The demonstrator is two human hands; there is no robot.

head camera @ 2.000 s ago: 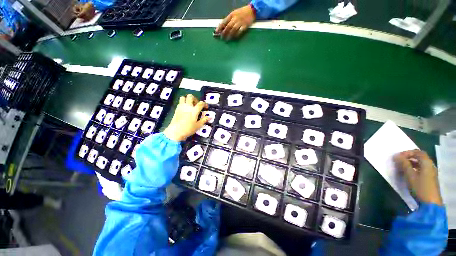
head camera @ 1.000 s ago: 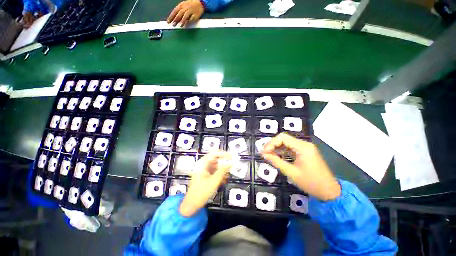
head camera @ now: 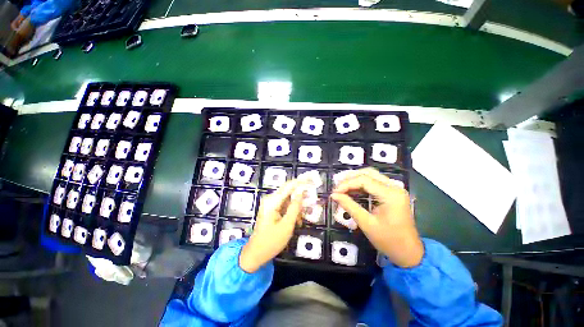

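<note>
The black compartment tray (head camera: 306,110) lies in front of me, with white parts (head camera: 308,246) with dark round centres in its pockets. One pocket in the second row at left is empty. My left hand (head camera: 272,230) is over the tray's middle, thumb and fingers pinched on a white part, which blends with the parts behind it. My right hand (head camera: 390,217) is just right of it, fingertips close together and facing the left ones. Whether it pinches a small piece is too small to tell. Both hands hide some pockets.
A second filled tray (head camera: 170,105) stands at left. A plain white sheet (head camera: 464,175) lies right of the main tray, with narrower sheets (head camera: 538,185) beyond. Dark small frames (head camera: 133,42) lie on the green belt (head camera: 358,64). A grey post (head camera: 544,89) rises at right. Another person's hands show at upper left.
My left hand has left the tray's upper left pocket, now empty, and come to the middle. My right hand has moved left from the white sheet to meet it. The view has shifted.
</note>
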